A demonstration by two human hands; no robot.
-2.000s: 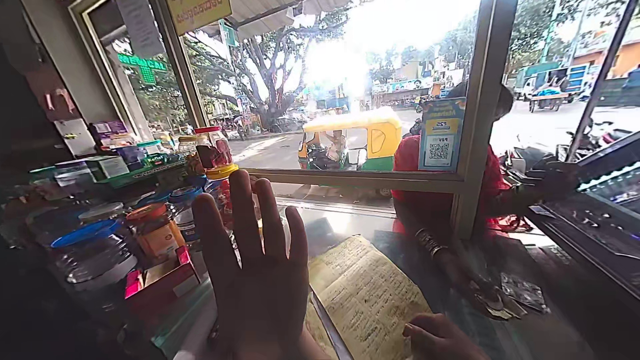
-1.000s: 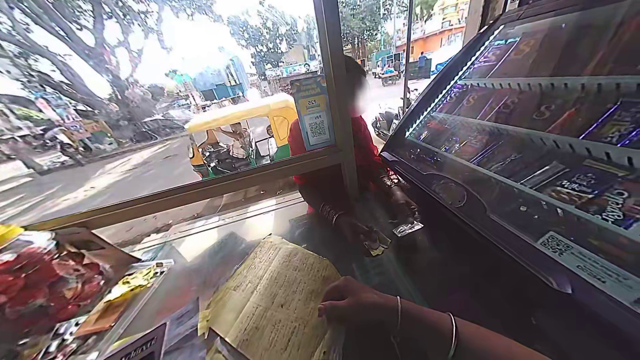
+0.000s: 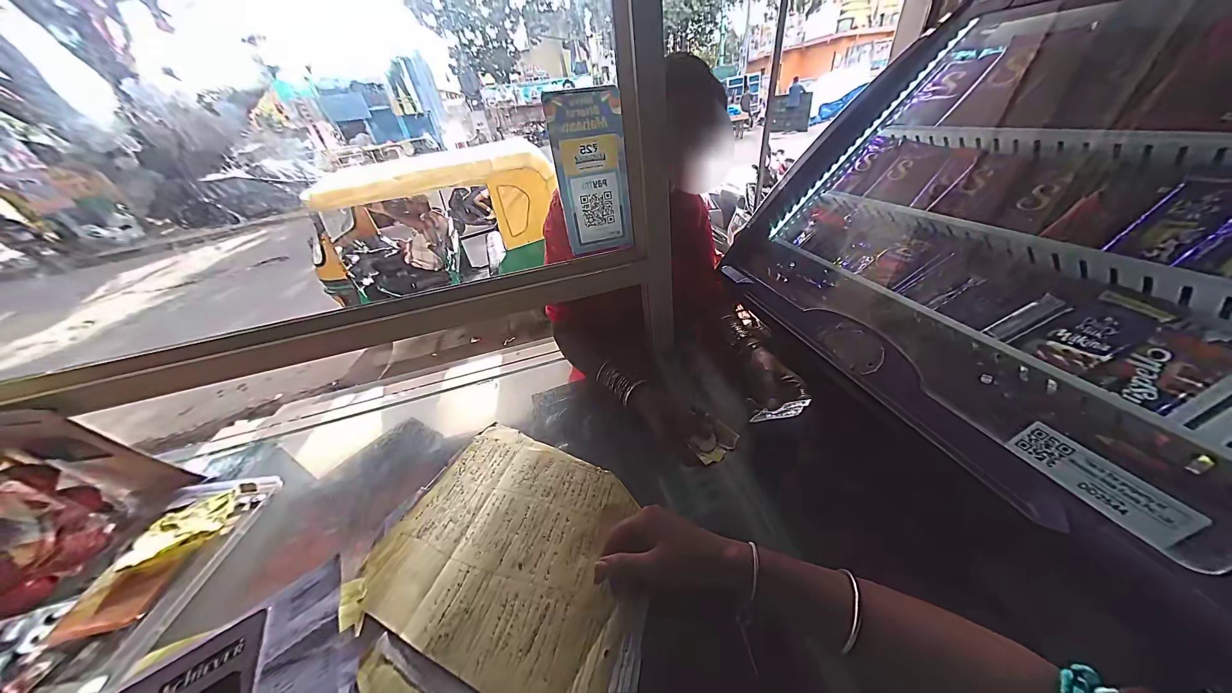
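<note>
An open notebook (image 3: 500, 568) with yellowed, handwritten pages lies on the glass counter. My right hand (image 3: 664, 558), with thin bangles on its wrist, rests at the notebook's right edge, fingers curled at the page; whether it pinches the paper is hard to tell. My left hand is out of the frame. Across the counter a person in red (image 3: 688, 260) stands behind the window frame. One of that person's hands holds folded paper (image 3: 714, 441), possibly banknotes, and the other has a silvery packet (image 3: 782, 411).
A slanted chocolate display case (image 3: 866, 356) bounds the right side. At left are a plastic jar (image 3: 48, 529) of red-wrapped items and a clear tray (image 3: 260, 491) with packets. A dark box or book (image 3: 217, 664) lies near the lower edge. The window's metal frame (image 3: 337, 322) crosses ahead.
My left hand, raised with spread fingers two seconds ago, has left the view. The view has turned right, showing more of the display case. My right hand stays by the notebook.
</note>
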